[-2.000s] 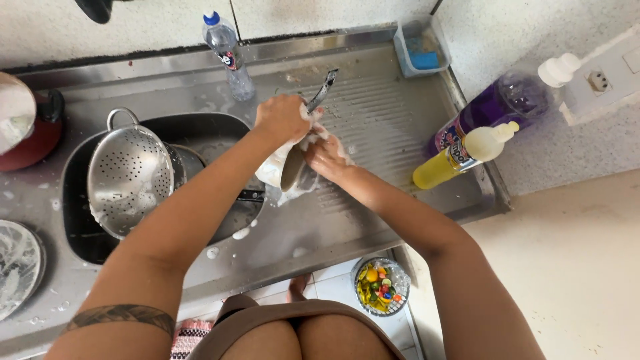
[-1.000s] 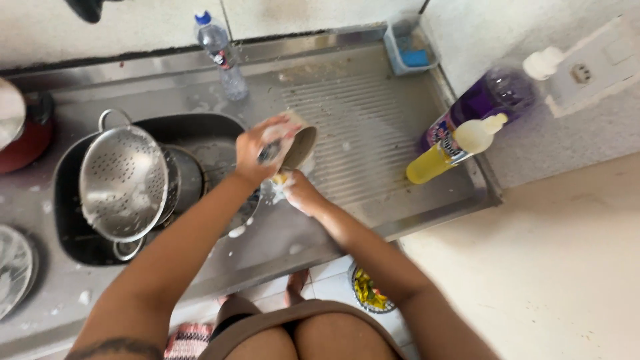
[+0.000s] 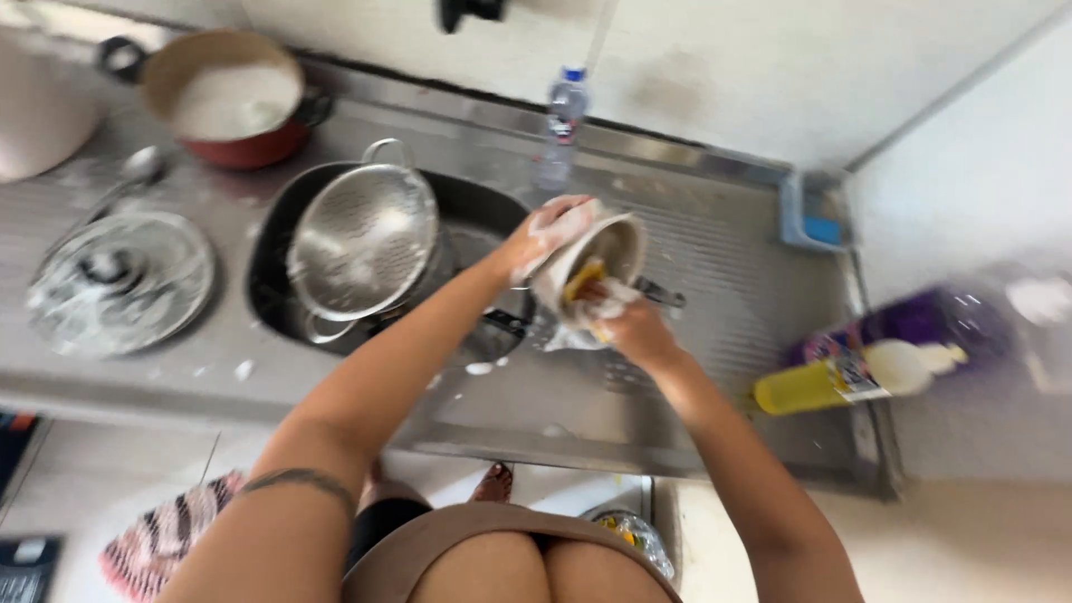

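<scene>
My left hand (image 3: 557, 233), covered in suds, grips the side of a light-coloured pot (image 3: 630, 234), tilted with its opening toward my right. A dark handle (image 3: 662, 293) sticks out beyond it. My right hand (image 3: 632, 328) is at the mouth of the pot, shut on a soapy yellow sponge (image 3: 585, 280) pressed to the inside. Both hands are over the steel counter, just right of the sink. A metal colander (image 3: 366, 243) rests on other cookware in the sink (image 3: 272, 289), left of my hands.
A red pot (image 3: 243, 149), a soapy glass lid (image 3: 126, 285) and a spoon (image 3: 142, 166) are on the left. Behind the sink stands a plastic bottle (image 3: 564, 130). Yellow (image 3: 796, 392) and purple (image 3: 913, 322) bottles and a blue-sponge tub (image 3: 791, 209) are at the right.
The sponge in my right hand has moved inside the pot, whose opening now faces more toward the camera. The view has swung left, showing more of the red pot and the lid.
</scene>
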